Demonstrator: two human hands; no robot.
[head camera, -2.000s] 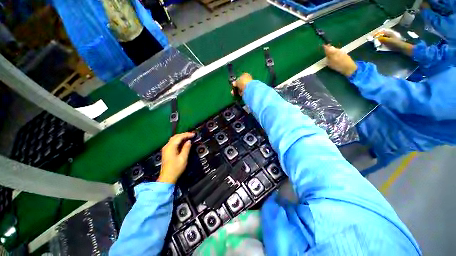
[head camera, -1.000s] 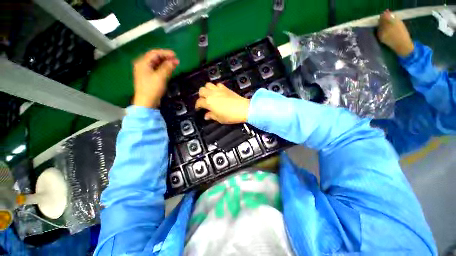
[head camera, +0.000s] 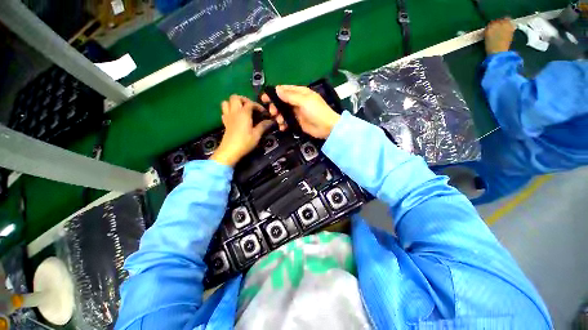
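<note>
The black blister tray (head camera: 293, 227) lies in front of me, with watch bodies (head camera: 277, 230) in its pockets and loose black straps (head camera: 284, 193) heaped on its middle. My right hand (head camera: 308, 109) is above the tray's back part and grips a black strap (head camera: 278, 103). My left hand (head camera: 241, 129) is just left of it, fingers bent, fingertips close to the right hand's. A small dark thing is between the left fingertips; I cannot tell whether it is a watch body or a strap end.
Strapped watches (head camera: 344, 35) lie on the green conveyor belt (head camera: 187, 100). Strap bags lie right (head camera: 419, 106), left (head camera: 106, 248) and across the belt (head camera: 216, 29). White frame posts (head camera: 71, 158) slant at left. A white disc (head camera: 54, 290) stands lower left. Another person's hand (head camera: 498, 35) is upper right.
My right hand has left the belt watch, dipped over the tray, and risen slightly with a black strap. My left hand has come in beside it. The view has shifted.
</note>
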